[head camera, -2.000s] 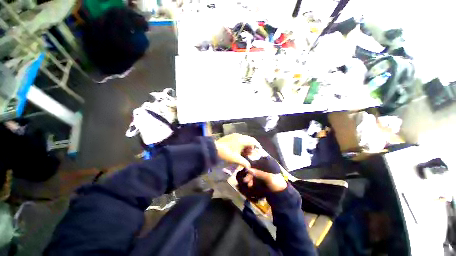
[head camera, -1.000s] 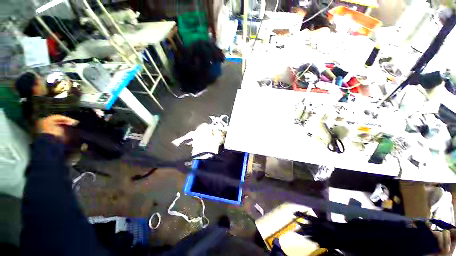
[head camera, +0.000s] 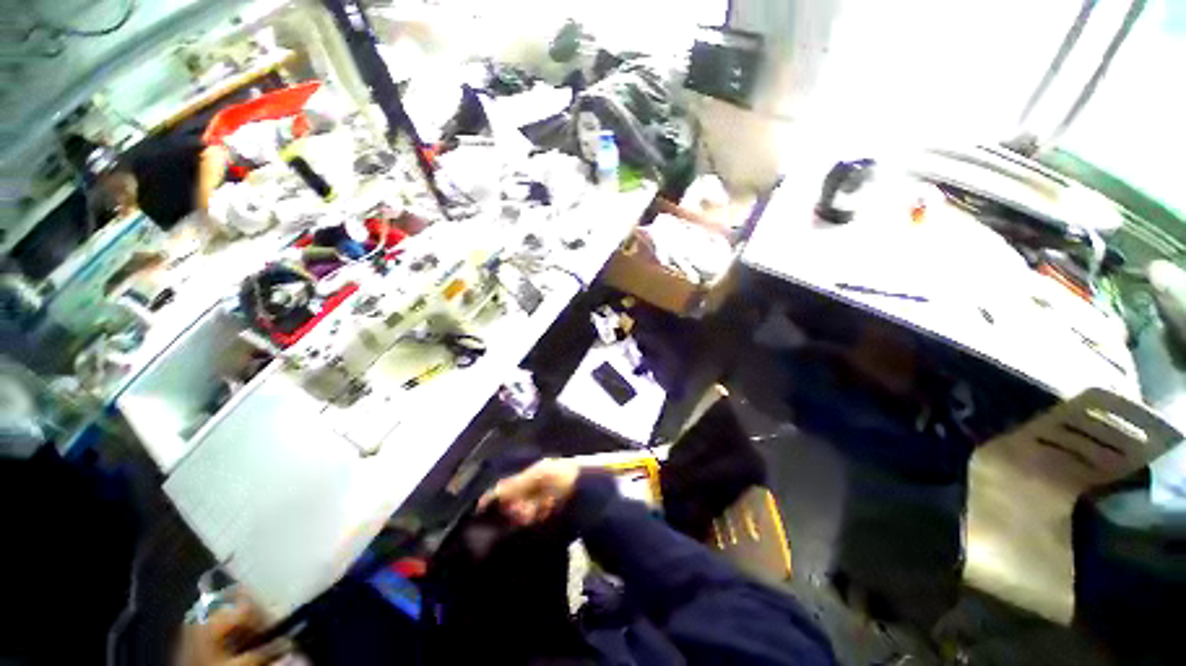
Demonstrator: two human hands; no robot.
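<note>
My right hand, at the lower middle, is closed around a bunch of dark fabric strips that hangs below it. My left hand is low at the left, blurred and partly cut off by the bottom edge. It grips the end of a dark strip drawn out between my two hands, along the front edge of the white table. The fingers of both hands are partly hidden, and I cannot tell whether the right hand also holds a small tool.
The white table bears scissors, a red basket and clutter. A cardboard box stands beyond its corner. A chair with an orange-edged seat and dark cloth is beside me; a pale chair stands right. A person is behind the table.
The view has swung right. My hands, close together two seconds ago, were spread wide one second ago with a strip between them; now they are nearer each other, the left hand lower in view.
</note>
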